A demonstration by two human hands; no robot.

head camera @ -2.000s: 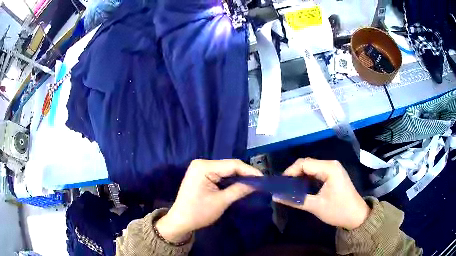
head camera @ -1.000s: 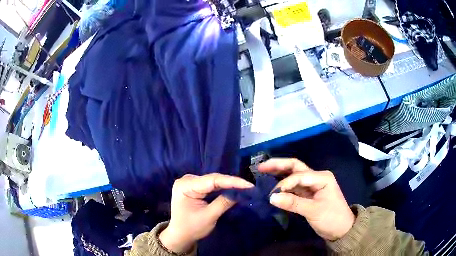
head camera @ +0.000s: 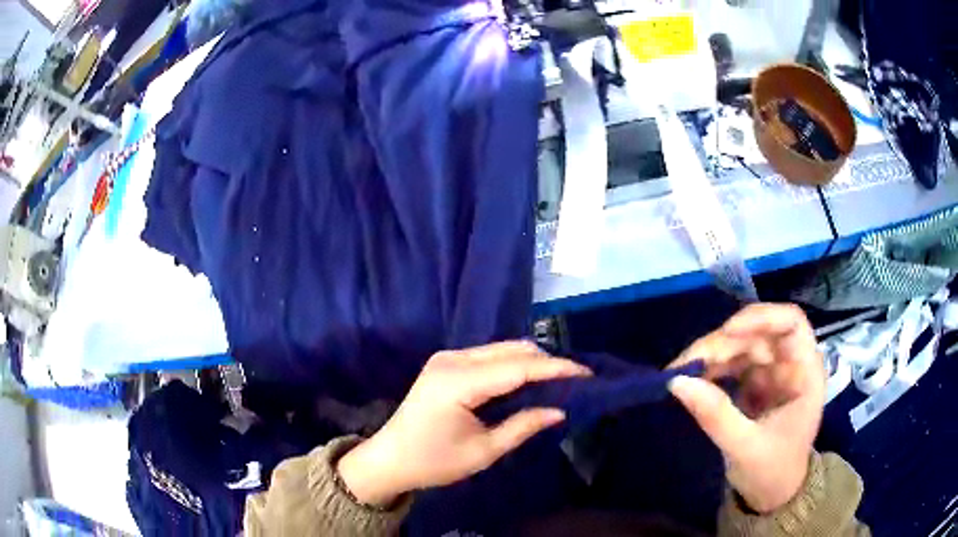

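Observation:
A large dark navy garment panel [head camera: 357,210] covers the table left of the needle and hangs over its front edge. My left hand [head camera: 462,420] pinches a navy seam edge [head camera: 620,390] between thumb and fingers, above my lap. My right hand [head camera: 762,404] holds the same edge farther right, between thumb and fingertip. The edge is stretched between my hands. The lower part of the garment hangs dark below them.
The lit needle area [head camera: 515,31] is at the top. White label tapes [head camera: 699,199] hang towards the blue table edge. A brown bowl [head camera: 783,157] with black labels stands at right. Striped cloth [head camera: 903,257] lies lower right. A navy pile [head camera: 179,451] is at lower left.
My right hand has moved right and up, away from my left hand, and the seam edge now spans between them. The view has shifted slightly. The large panel lies much as before.

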